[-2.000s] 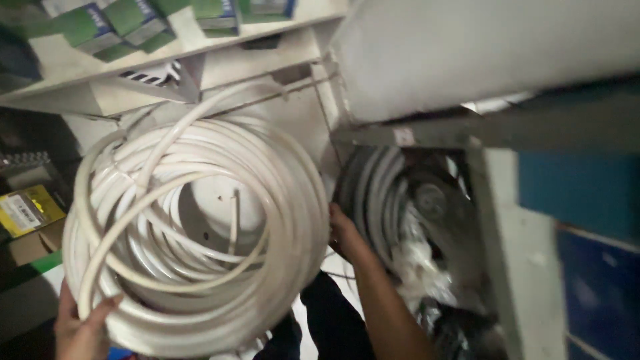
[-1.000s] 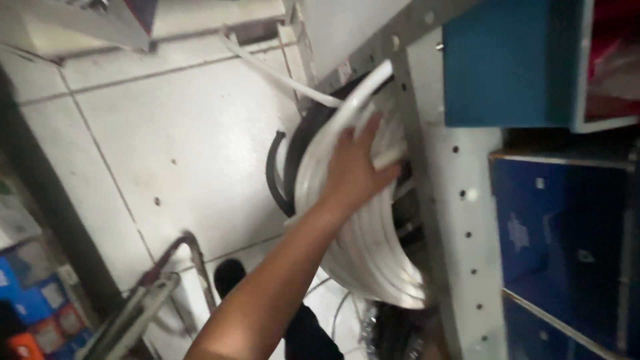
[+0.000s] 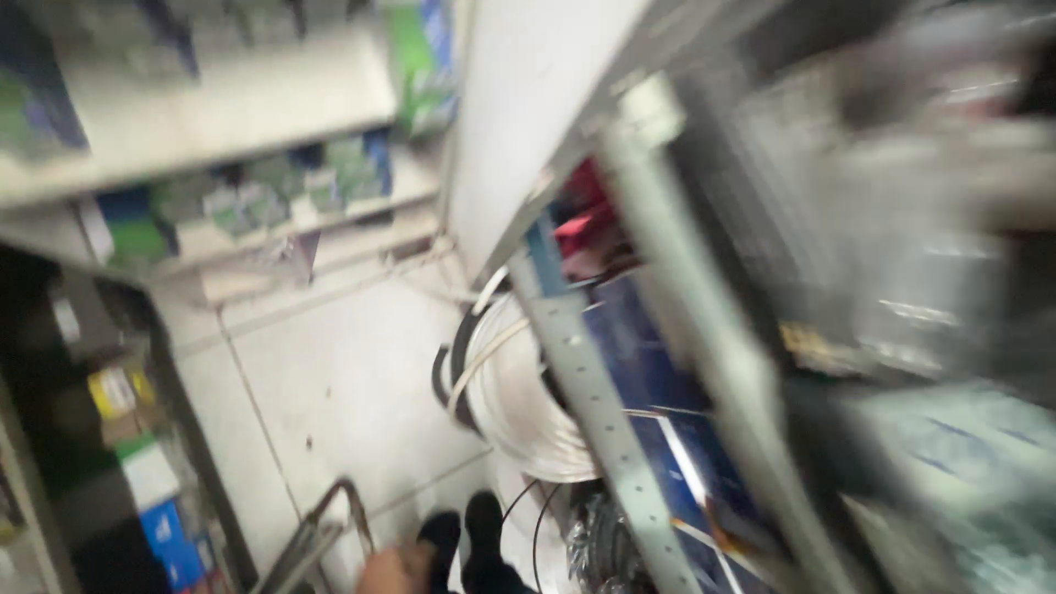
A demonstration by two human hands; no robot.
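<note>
A blurred hand, which looks like my left hand (image 3: 396, 569), shows at the bottom edge, close to the bent metal tube frame (image 3: 318, 532). Its fingers are too smeared to tell whether they hold anything. My right hand is out of view. The coil of white hose or tubing (image 3: 528, 396) rests on its side in the low bay of the rack, partly hidden behind the perforated metal upright (image 3: 598, 412). One loose length loops over its left side. Darker coiled hose (image 3: 462, 371) lies directly behind and beside it. Neither visible fingers nor an arm touch the white coil.
Blue boxes (image 3: 652, 355) fill the rack at right. Green and white packs stand on the white shelf (image 3: 239, 107) at upper left. A dark shelf unit at left holds a yellow box (image 3: 115, 392). Black shoes (image 3: 483, 528) stand on the tiled floor (image 3: 355, 371), beside thin black cables.
Two seconds ago both hands held the white coil; one second ago one hand pressed on it at the rack. That hand has let go and the coil stays there. The view has swung considerably.
</note>
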